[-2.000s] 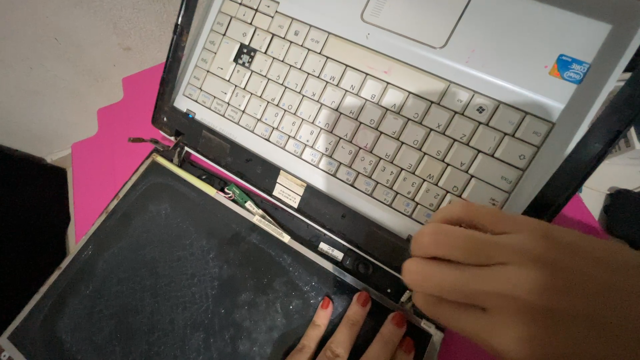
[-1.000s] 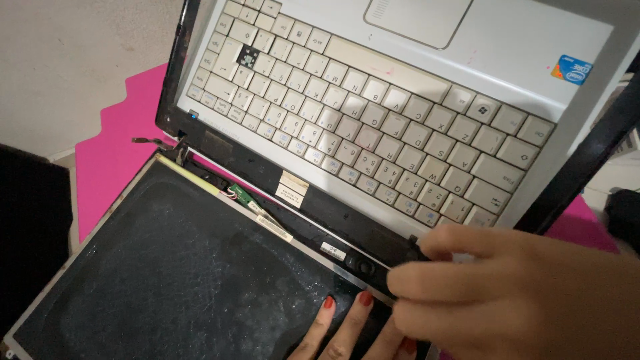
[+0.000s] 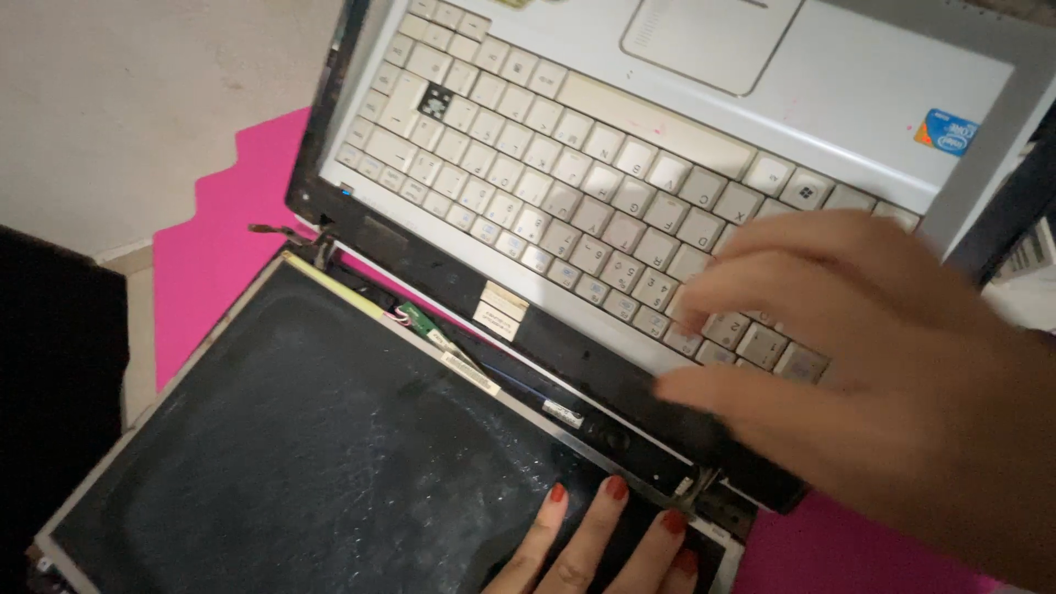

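My left hand lies flat with spread fingers on the corner of a dark LCD panel of a laptop. Blurred, my right hand hovers over the corner of the laptop keyboard, fingers bent and apart, holding nothing that I can see. The keyboard appears upside down, and one keycap is off, leaving a dark key socket. Along the panel's edge near the hinges lie a small green circuit board with thin wires and a paper label. A bare metal hinge is between my hands.
A bright pink sheet lies under the laptop. The touchpad is at the top. A black object stands at the left edge, and a pale wall or floor surface fills the upper left.
My right hand has lifted away from the hinge corner and moved up over the keyboard, its fingers spreading. My left hand stays on the panel.
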